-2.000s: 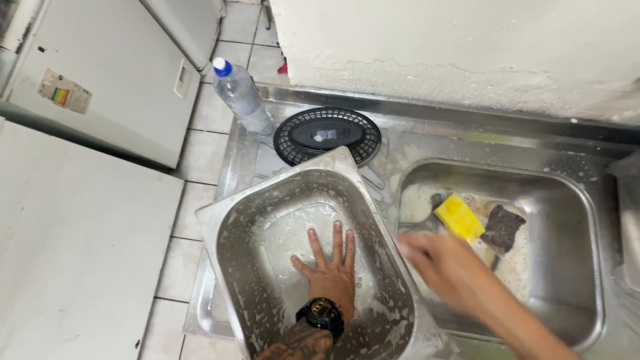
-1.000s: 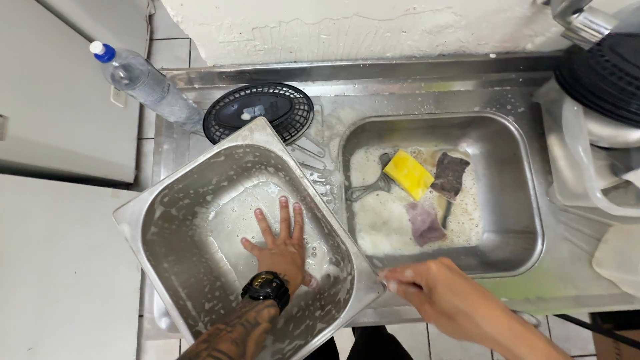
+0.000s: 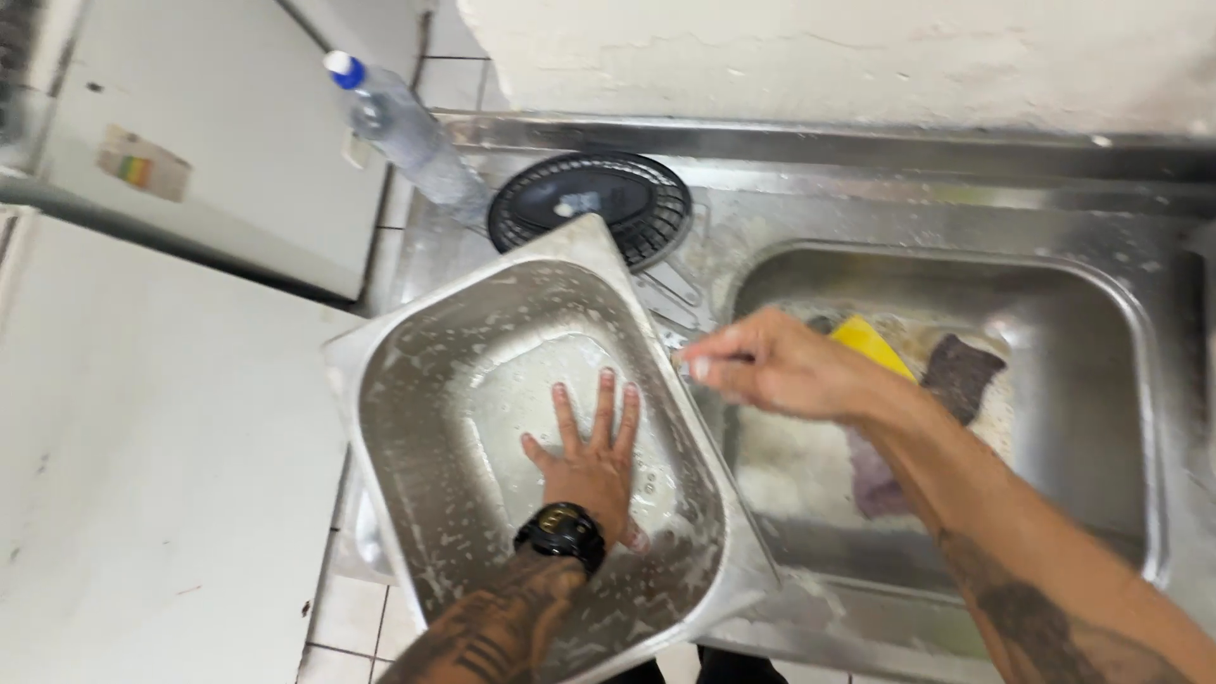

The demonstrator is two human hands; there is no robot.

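A deep stainless steel pan [image 3: 418,361], spotted with suds, stands tilted on the sink counter. My left hand [image 3: 589,465], with a black watch at the wrist, lies inside it with spread fingers against the soapy bottom. At the pan's right rim is my right hand [image 3: 779,366], its fingers bent together and slightly blurred; whether they pinch something small at the rim is unclear. To the right, the sink basin [image 3: 1083,380] holds a yellow sponge [image 3: 869,347], a dark scouring pad [image 3: 961,375] and a purplish cloth [image 3: 876,475], partly behind my right forearm, among suds.
Behind the pan a black oval plastic basket [image 3: 589,204] lies on the metal counter, with a blue-capped clear bottle [image 3: 408,133] beside it. Flat metal pieces [image 3: 670,285] show between pan and basin. White appliances [image 3: 161,427] stand at the left, a wall behind the counter.
My right hand has moved along the pan's right rim, away from me, from near the corner where it was one second ago. My left hand stays spread inside the pan. The view has shifted left.
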